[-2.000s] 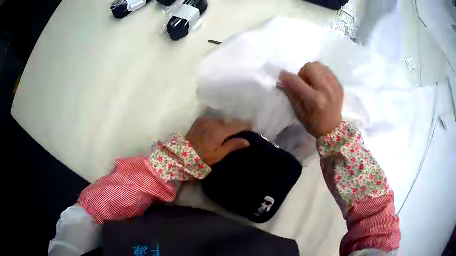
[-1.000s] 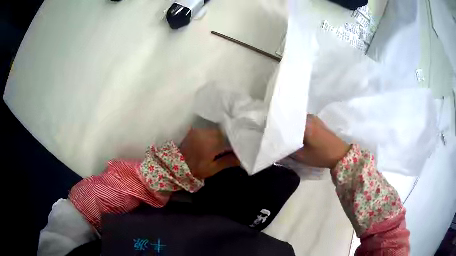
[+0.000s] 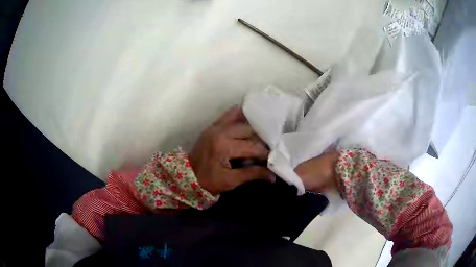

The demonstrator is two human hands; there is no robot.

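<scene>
A black bag (image 3: 266, 206) lies at the table's near edge, close to the wearer's dark apron, and its lower part is hard to tell from it. My left hand (image 3: 224, 154) holds the bag's upper left edge, with a dark gap between the fingers. My right hand (image 3: 317, 172) is at the bag's upper right, its fingers partly hidden by white tissue paper (image 3: 360, 114). The bunched tissue rises from the bag's opening between my hands and spreads to the upper right.
A thin brown stick (image 3: 279, 44) lies beyond my hands. A small printed packet (image 3: 317, 86) is partly under the tissue. A loose pile of small printed packets (image 3: 409, 18) is at the far right. White sheets (image 3: 459, 156) lie on the right.
The tissue is now bunched at the bag's opening, with my right hand lowered to it. The stick shows fully uncovered. The view has shifted, and the wrapped straps have left the picture.
</scene>
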